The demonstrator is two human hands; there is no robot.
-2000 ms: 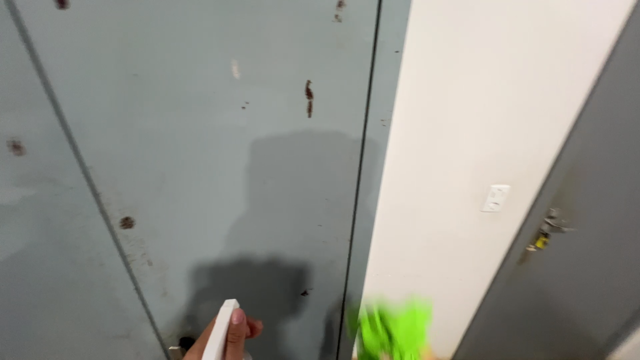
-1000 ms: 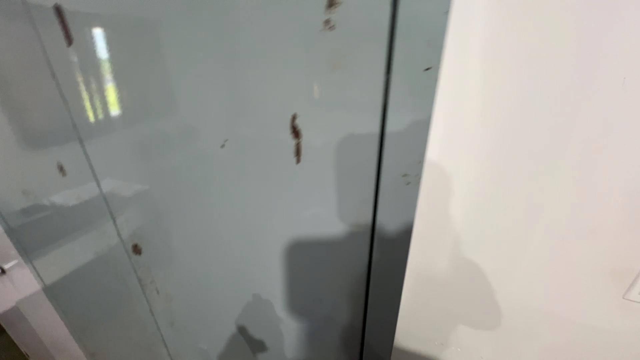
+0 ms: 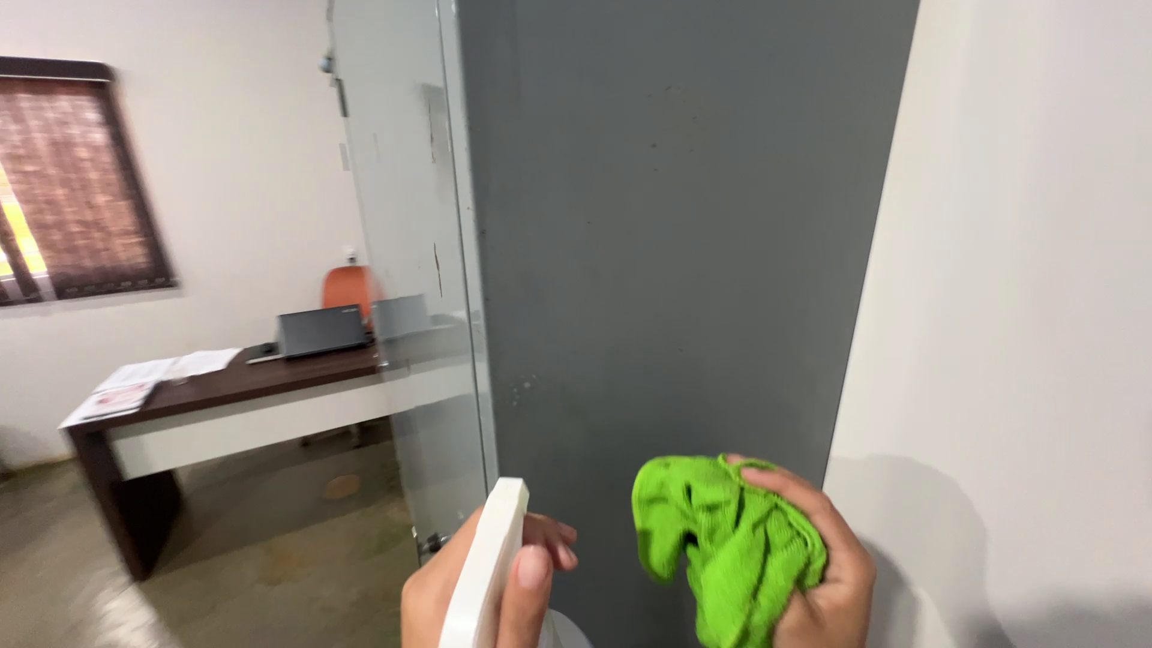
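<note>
At the bottom centre my left hand [image 3: 522, 585] is wrapped around a white spray bottle [image 3: 486, 567], its head upright between thumb and fingers; most of the bottle is out of frame. To its right my right hand [image 3: 832, 558] grips a bunched bright green cloth [image 3: 729, 540]. Both hands are in front of a grey metal door or cabinet side [image 3: 666, 270], which bears small spots and pale marks near its left edge. A glossy light grey door face [image 3: 405, 225] meets it at the left, with thin dark scratches. Neither hand visibly touches the metal.
A dark-topped desk [image 3: 270, 382] at the left holds a laptop [image 3: 322, 330] and papers [image 3: 135, 382], with an orange chair [image 3: 349, 292] behind. A window with a brown blind [image 3: 90, 189] is beyond. A white wall [image 3: 1017, 270] stands close at the right.
The view has swung from the stained grey face to its darker side and the room at the left. Both hands, out of sight one second ago, are in view with the bottle and cloth.
</note>
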